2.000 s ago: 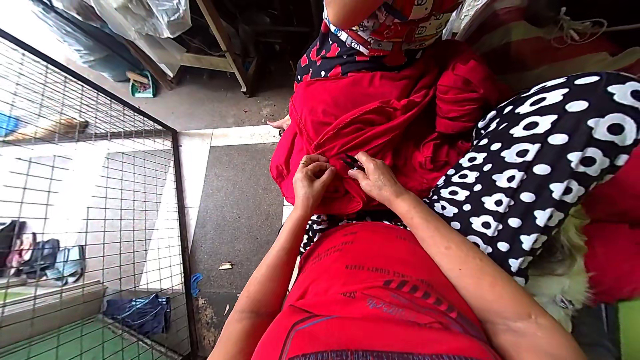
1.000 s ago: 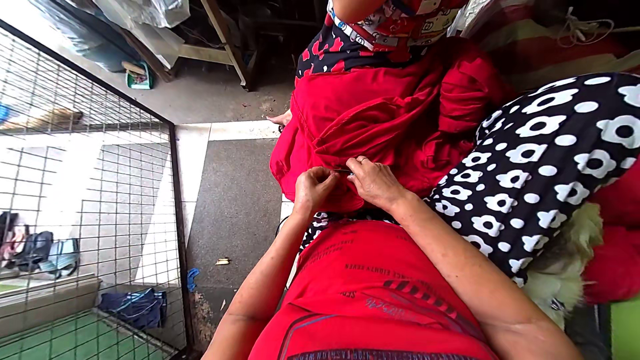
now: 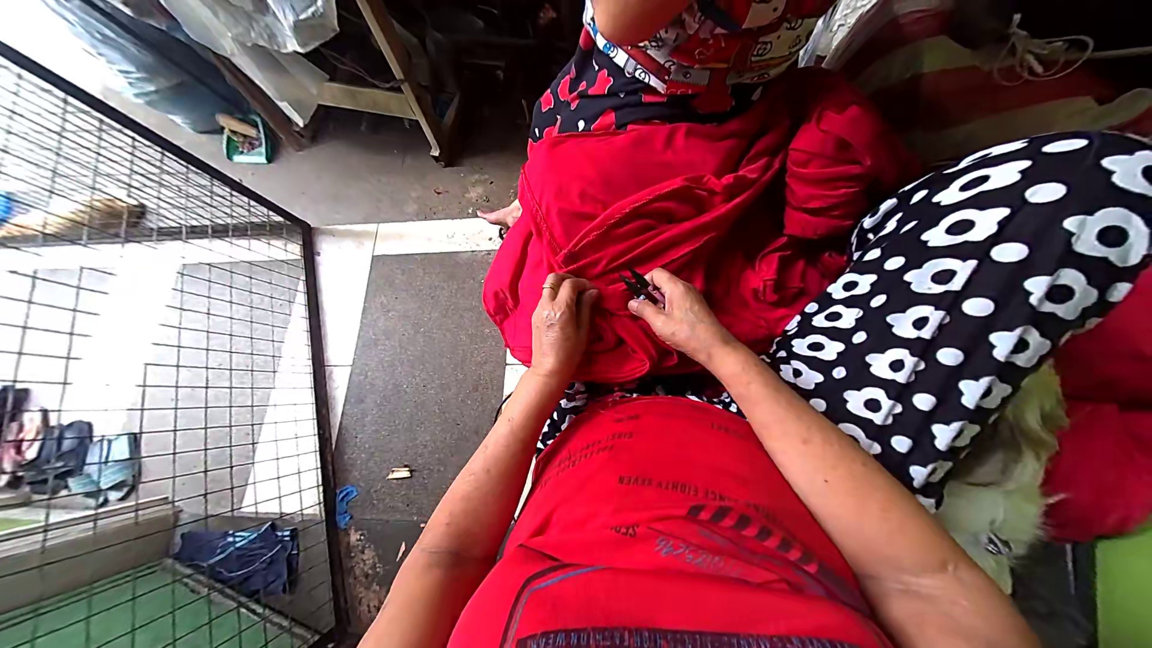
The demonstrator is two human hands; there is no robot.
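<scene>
Red fabric (image 3: 666,189) lies heaped over my lap and reaches toward a person sitting in front of me. My left hand (image 3: 562,326) pinches a fold of it, with a ring on one finger. Just to the right, my right hand (image 3: 677,310) holds small black thread snips (image 3: 640,287), their tips pointing up and left, a little apart from my left hand. The part of the snips inside my palm is hidden. My right leg, in black cloth with white flowers (image 3: 967,225), is bent beside the fabric.
A black wire mesh panel (image 3: 310,360) stands at the left. The other person's foot (image 3: 504,216) rests on the floor beyond the fabric. A wooden-legged table (image 3: 400,76) is at the top left. White fluffy material (image 3: 1017,468) lies beneath my leg, and a white cord (image 3: 1035,54) is at top right.
My hands were close together at the fabric a second ago; now they are farther apart, and the snips show more clearly in my right hand.
</scene>
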